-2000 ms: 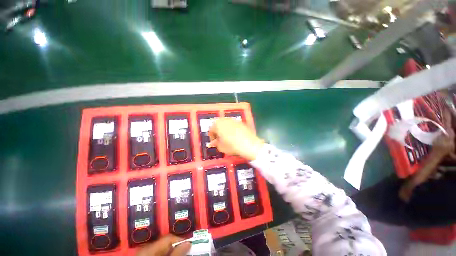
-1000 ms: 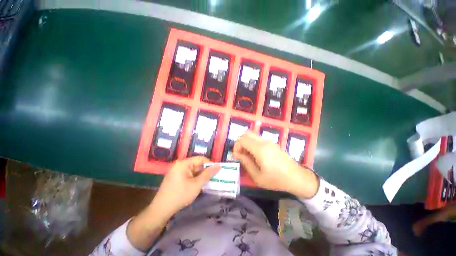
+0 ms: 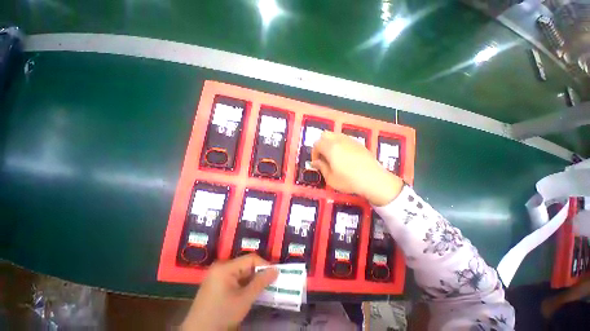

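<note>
A red-orange tray [image 3: 169,249] holds black phones in two rows, each with a white label on its upper part. Bottom-row phones, such as the leftmost phone [image 3: 200,223], also carry a small pale-green sticker above the ring. The two leftmost top-row phones show no such sticker. My left hand [image 3: 229,291] pinches a white label sheet [image 3: 283,286] with green bands over the tray's near edge. My right hand [image 3: 346,165] has its fingertips together on the third top-row phone [image 3: 309,178], where a small pale patch [image 3: 312,165] shows. Whether they grip anything is hidden.
A white curling strip [image 3: 534,239] hangs at the right, beside another red tray [image 3: 564,249] and another person's arm. A pale strip [image 3: 284,75] crosses the green bench behind the tray. Clear crinkled plastic [image 3: 55,300] lies below the bench edge at lower left.
Since one second ago, my right hand has moved from the bottom row to the third top-row phone. The tray sits lower in view. My left hand still holds the sheet.
</note>
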